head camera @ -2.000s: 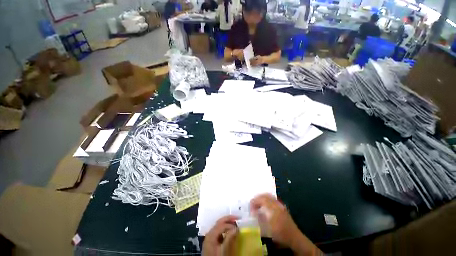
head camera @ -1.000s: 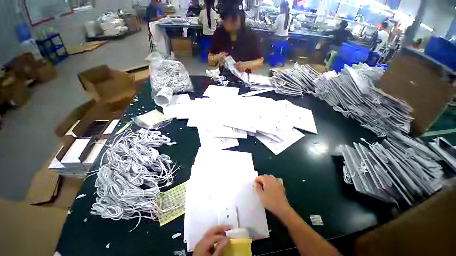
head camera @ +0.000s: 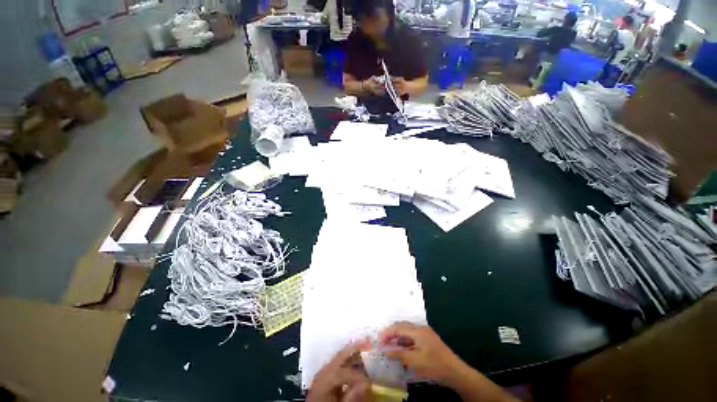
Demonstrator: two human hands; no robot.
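White paper pieces point(head camera: 358, 275) overlap in a column in front of me. My left hand point(head camera: 342, 377) is at the bottom edge of the picture and holds a sticker sheet point(head camera: 387, 389), yellow below with a whitish part above. My right hand point(head camera: 421, 351) is bent over the sheet's upper right edge, its fingertips touching or very near it. The fingertips are blurred, and I cannot tell if a sticker is between them. The hands cover the lower end of the column.
Left of the papers lie tangled white cords point(head camera: 224, 259) and a pale yellow sheet point(head camera: 283, 305). Loose white pieces point(head camera: 409, 169) are mid-table. Grey-white bundles point(head camera: 629, 255) lean at right. A small label scrap point(head camera: 509, 335) lies right of my hands. A person point(head camera: 385, 63) sits opposite.
My right hand has come back from the right edge of the paper column to the sticker sheet beside my left hand. The person opposite has raised a white piece.
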